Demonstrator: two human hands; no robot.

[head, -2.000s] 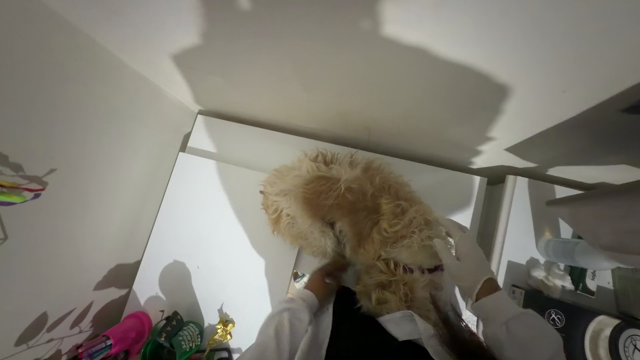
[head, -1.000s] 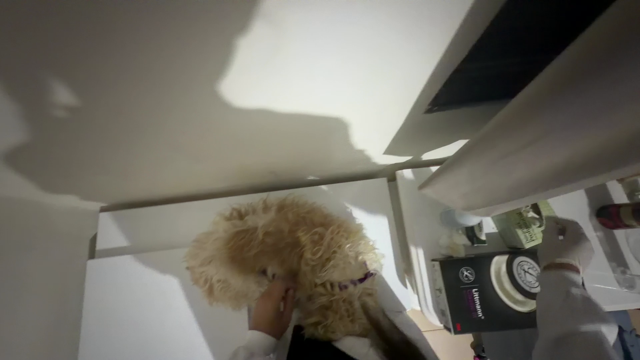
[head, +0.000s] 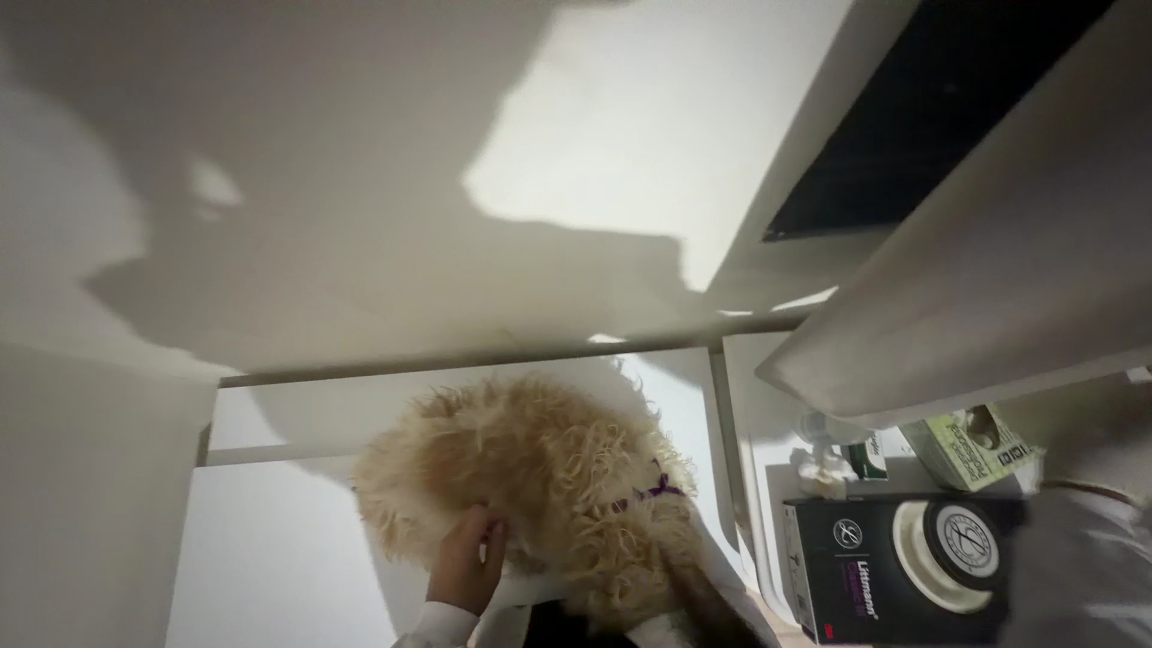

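A curly-haired tan dog (head: 531,450) is on the white tabletop (head: 270,540), with a thin purple collar (head: 650,493) showing in its coat. My bare left hand (head: 472,553) is against the dog's near side, its fingers curled into the fur and their tips partly hidden. Far to the right, beyond the dog, my right sleeve reaches past a black Littmann stethoscope box (head: 900,571). At the end of that sleeve my right hand (head: 1084,441) is dim and blurred; its fingers cannot be made out.
On the side surface at the right, crumpled white material (head: 823,472), a small green and white box (head: 868,454) and a green glove box (head: 972,445) stand behind the stethoscope box. A large pale panel (head: 972,297) slants above them. A wall (head: 360,225) rises behind the table.
My gloved right hand has left the dog's collar side and moved right, over the side surface. My left hand has stayed at the dog. The view has swung right.
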